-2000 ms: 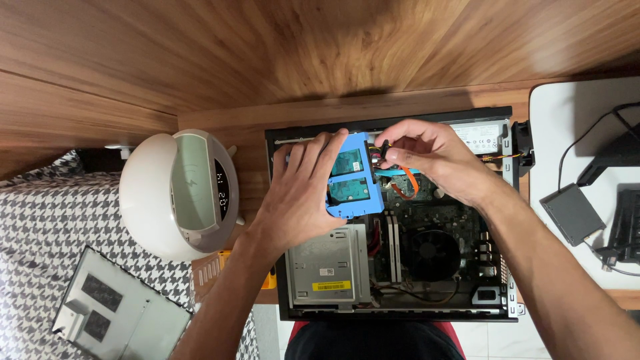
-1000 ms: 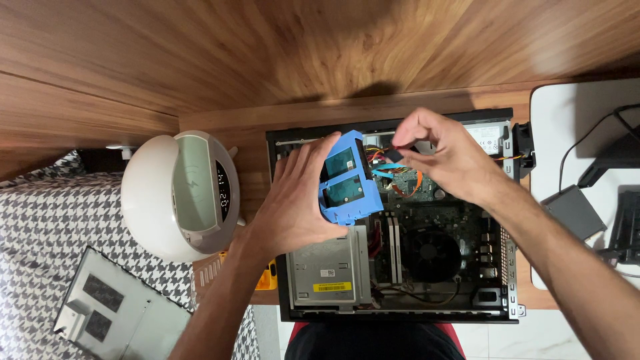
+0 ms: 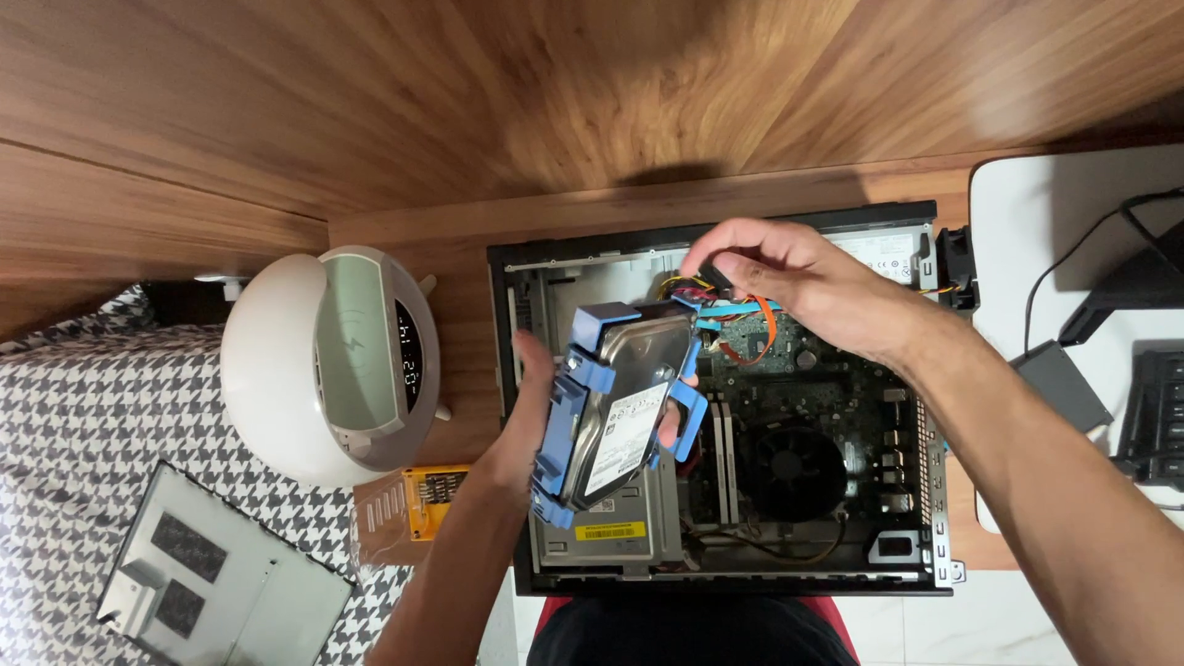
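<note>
My left hand (image 3: 527,407) holds a hard drive (image 3: 629,407) in a blue plastic caddy (image 3: 561,425), tilted, its labelled metal face showing. Both are over the optical drive (image 3: 601,546) of an opened desktop computer case (image 3: 731,587). Between the thumb and fingers of my right hand (image 3: 754,264) is a black cable connector (image 3: 714,277) with coloured wires. Light blue cables (image 3: 726,310) and an orange cable (image 3: 770,328) run just below that hand, above the motherboard. Whether the blue cable end is plugged into the drive cannot be told.
Left of the case stands a white lamp-clock with a charging pad (image 3: 356,342). A yellow bit set (image 3: 430,495) lies beside it. The metal side panel (image 3: 222,564) rests on houndstooth cloth. At right are a white table (image 3: 1027,203), a black box (image 3: 1064,393) and a keyboard (image 3: 1156,407).
My left hand has turned the caddy over: the green circuit-board side showed before, and the metal labelled face shows now. My right hand stays near the cables with a black connector.
</note>
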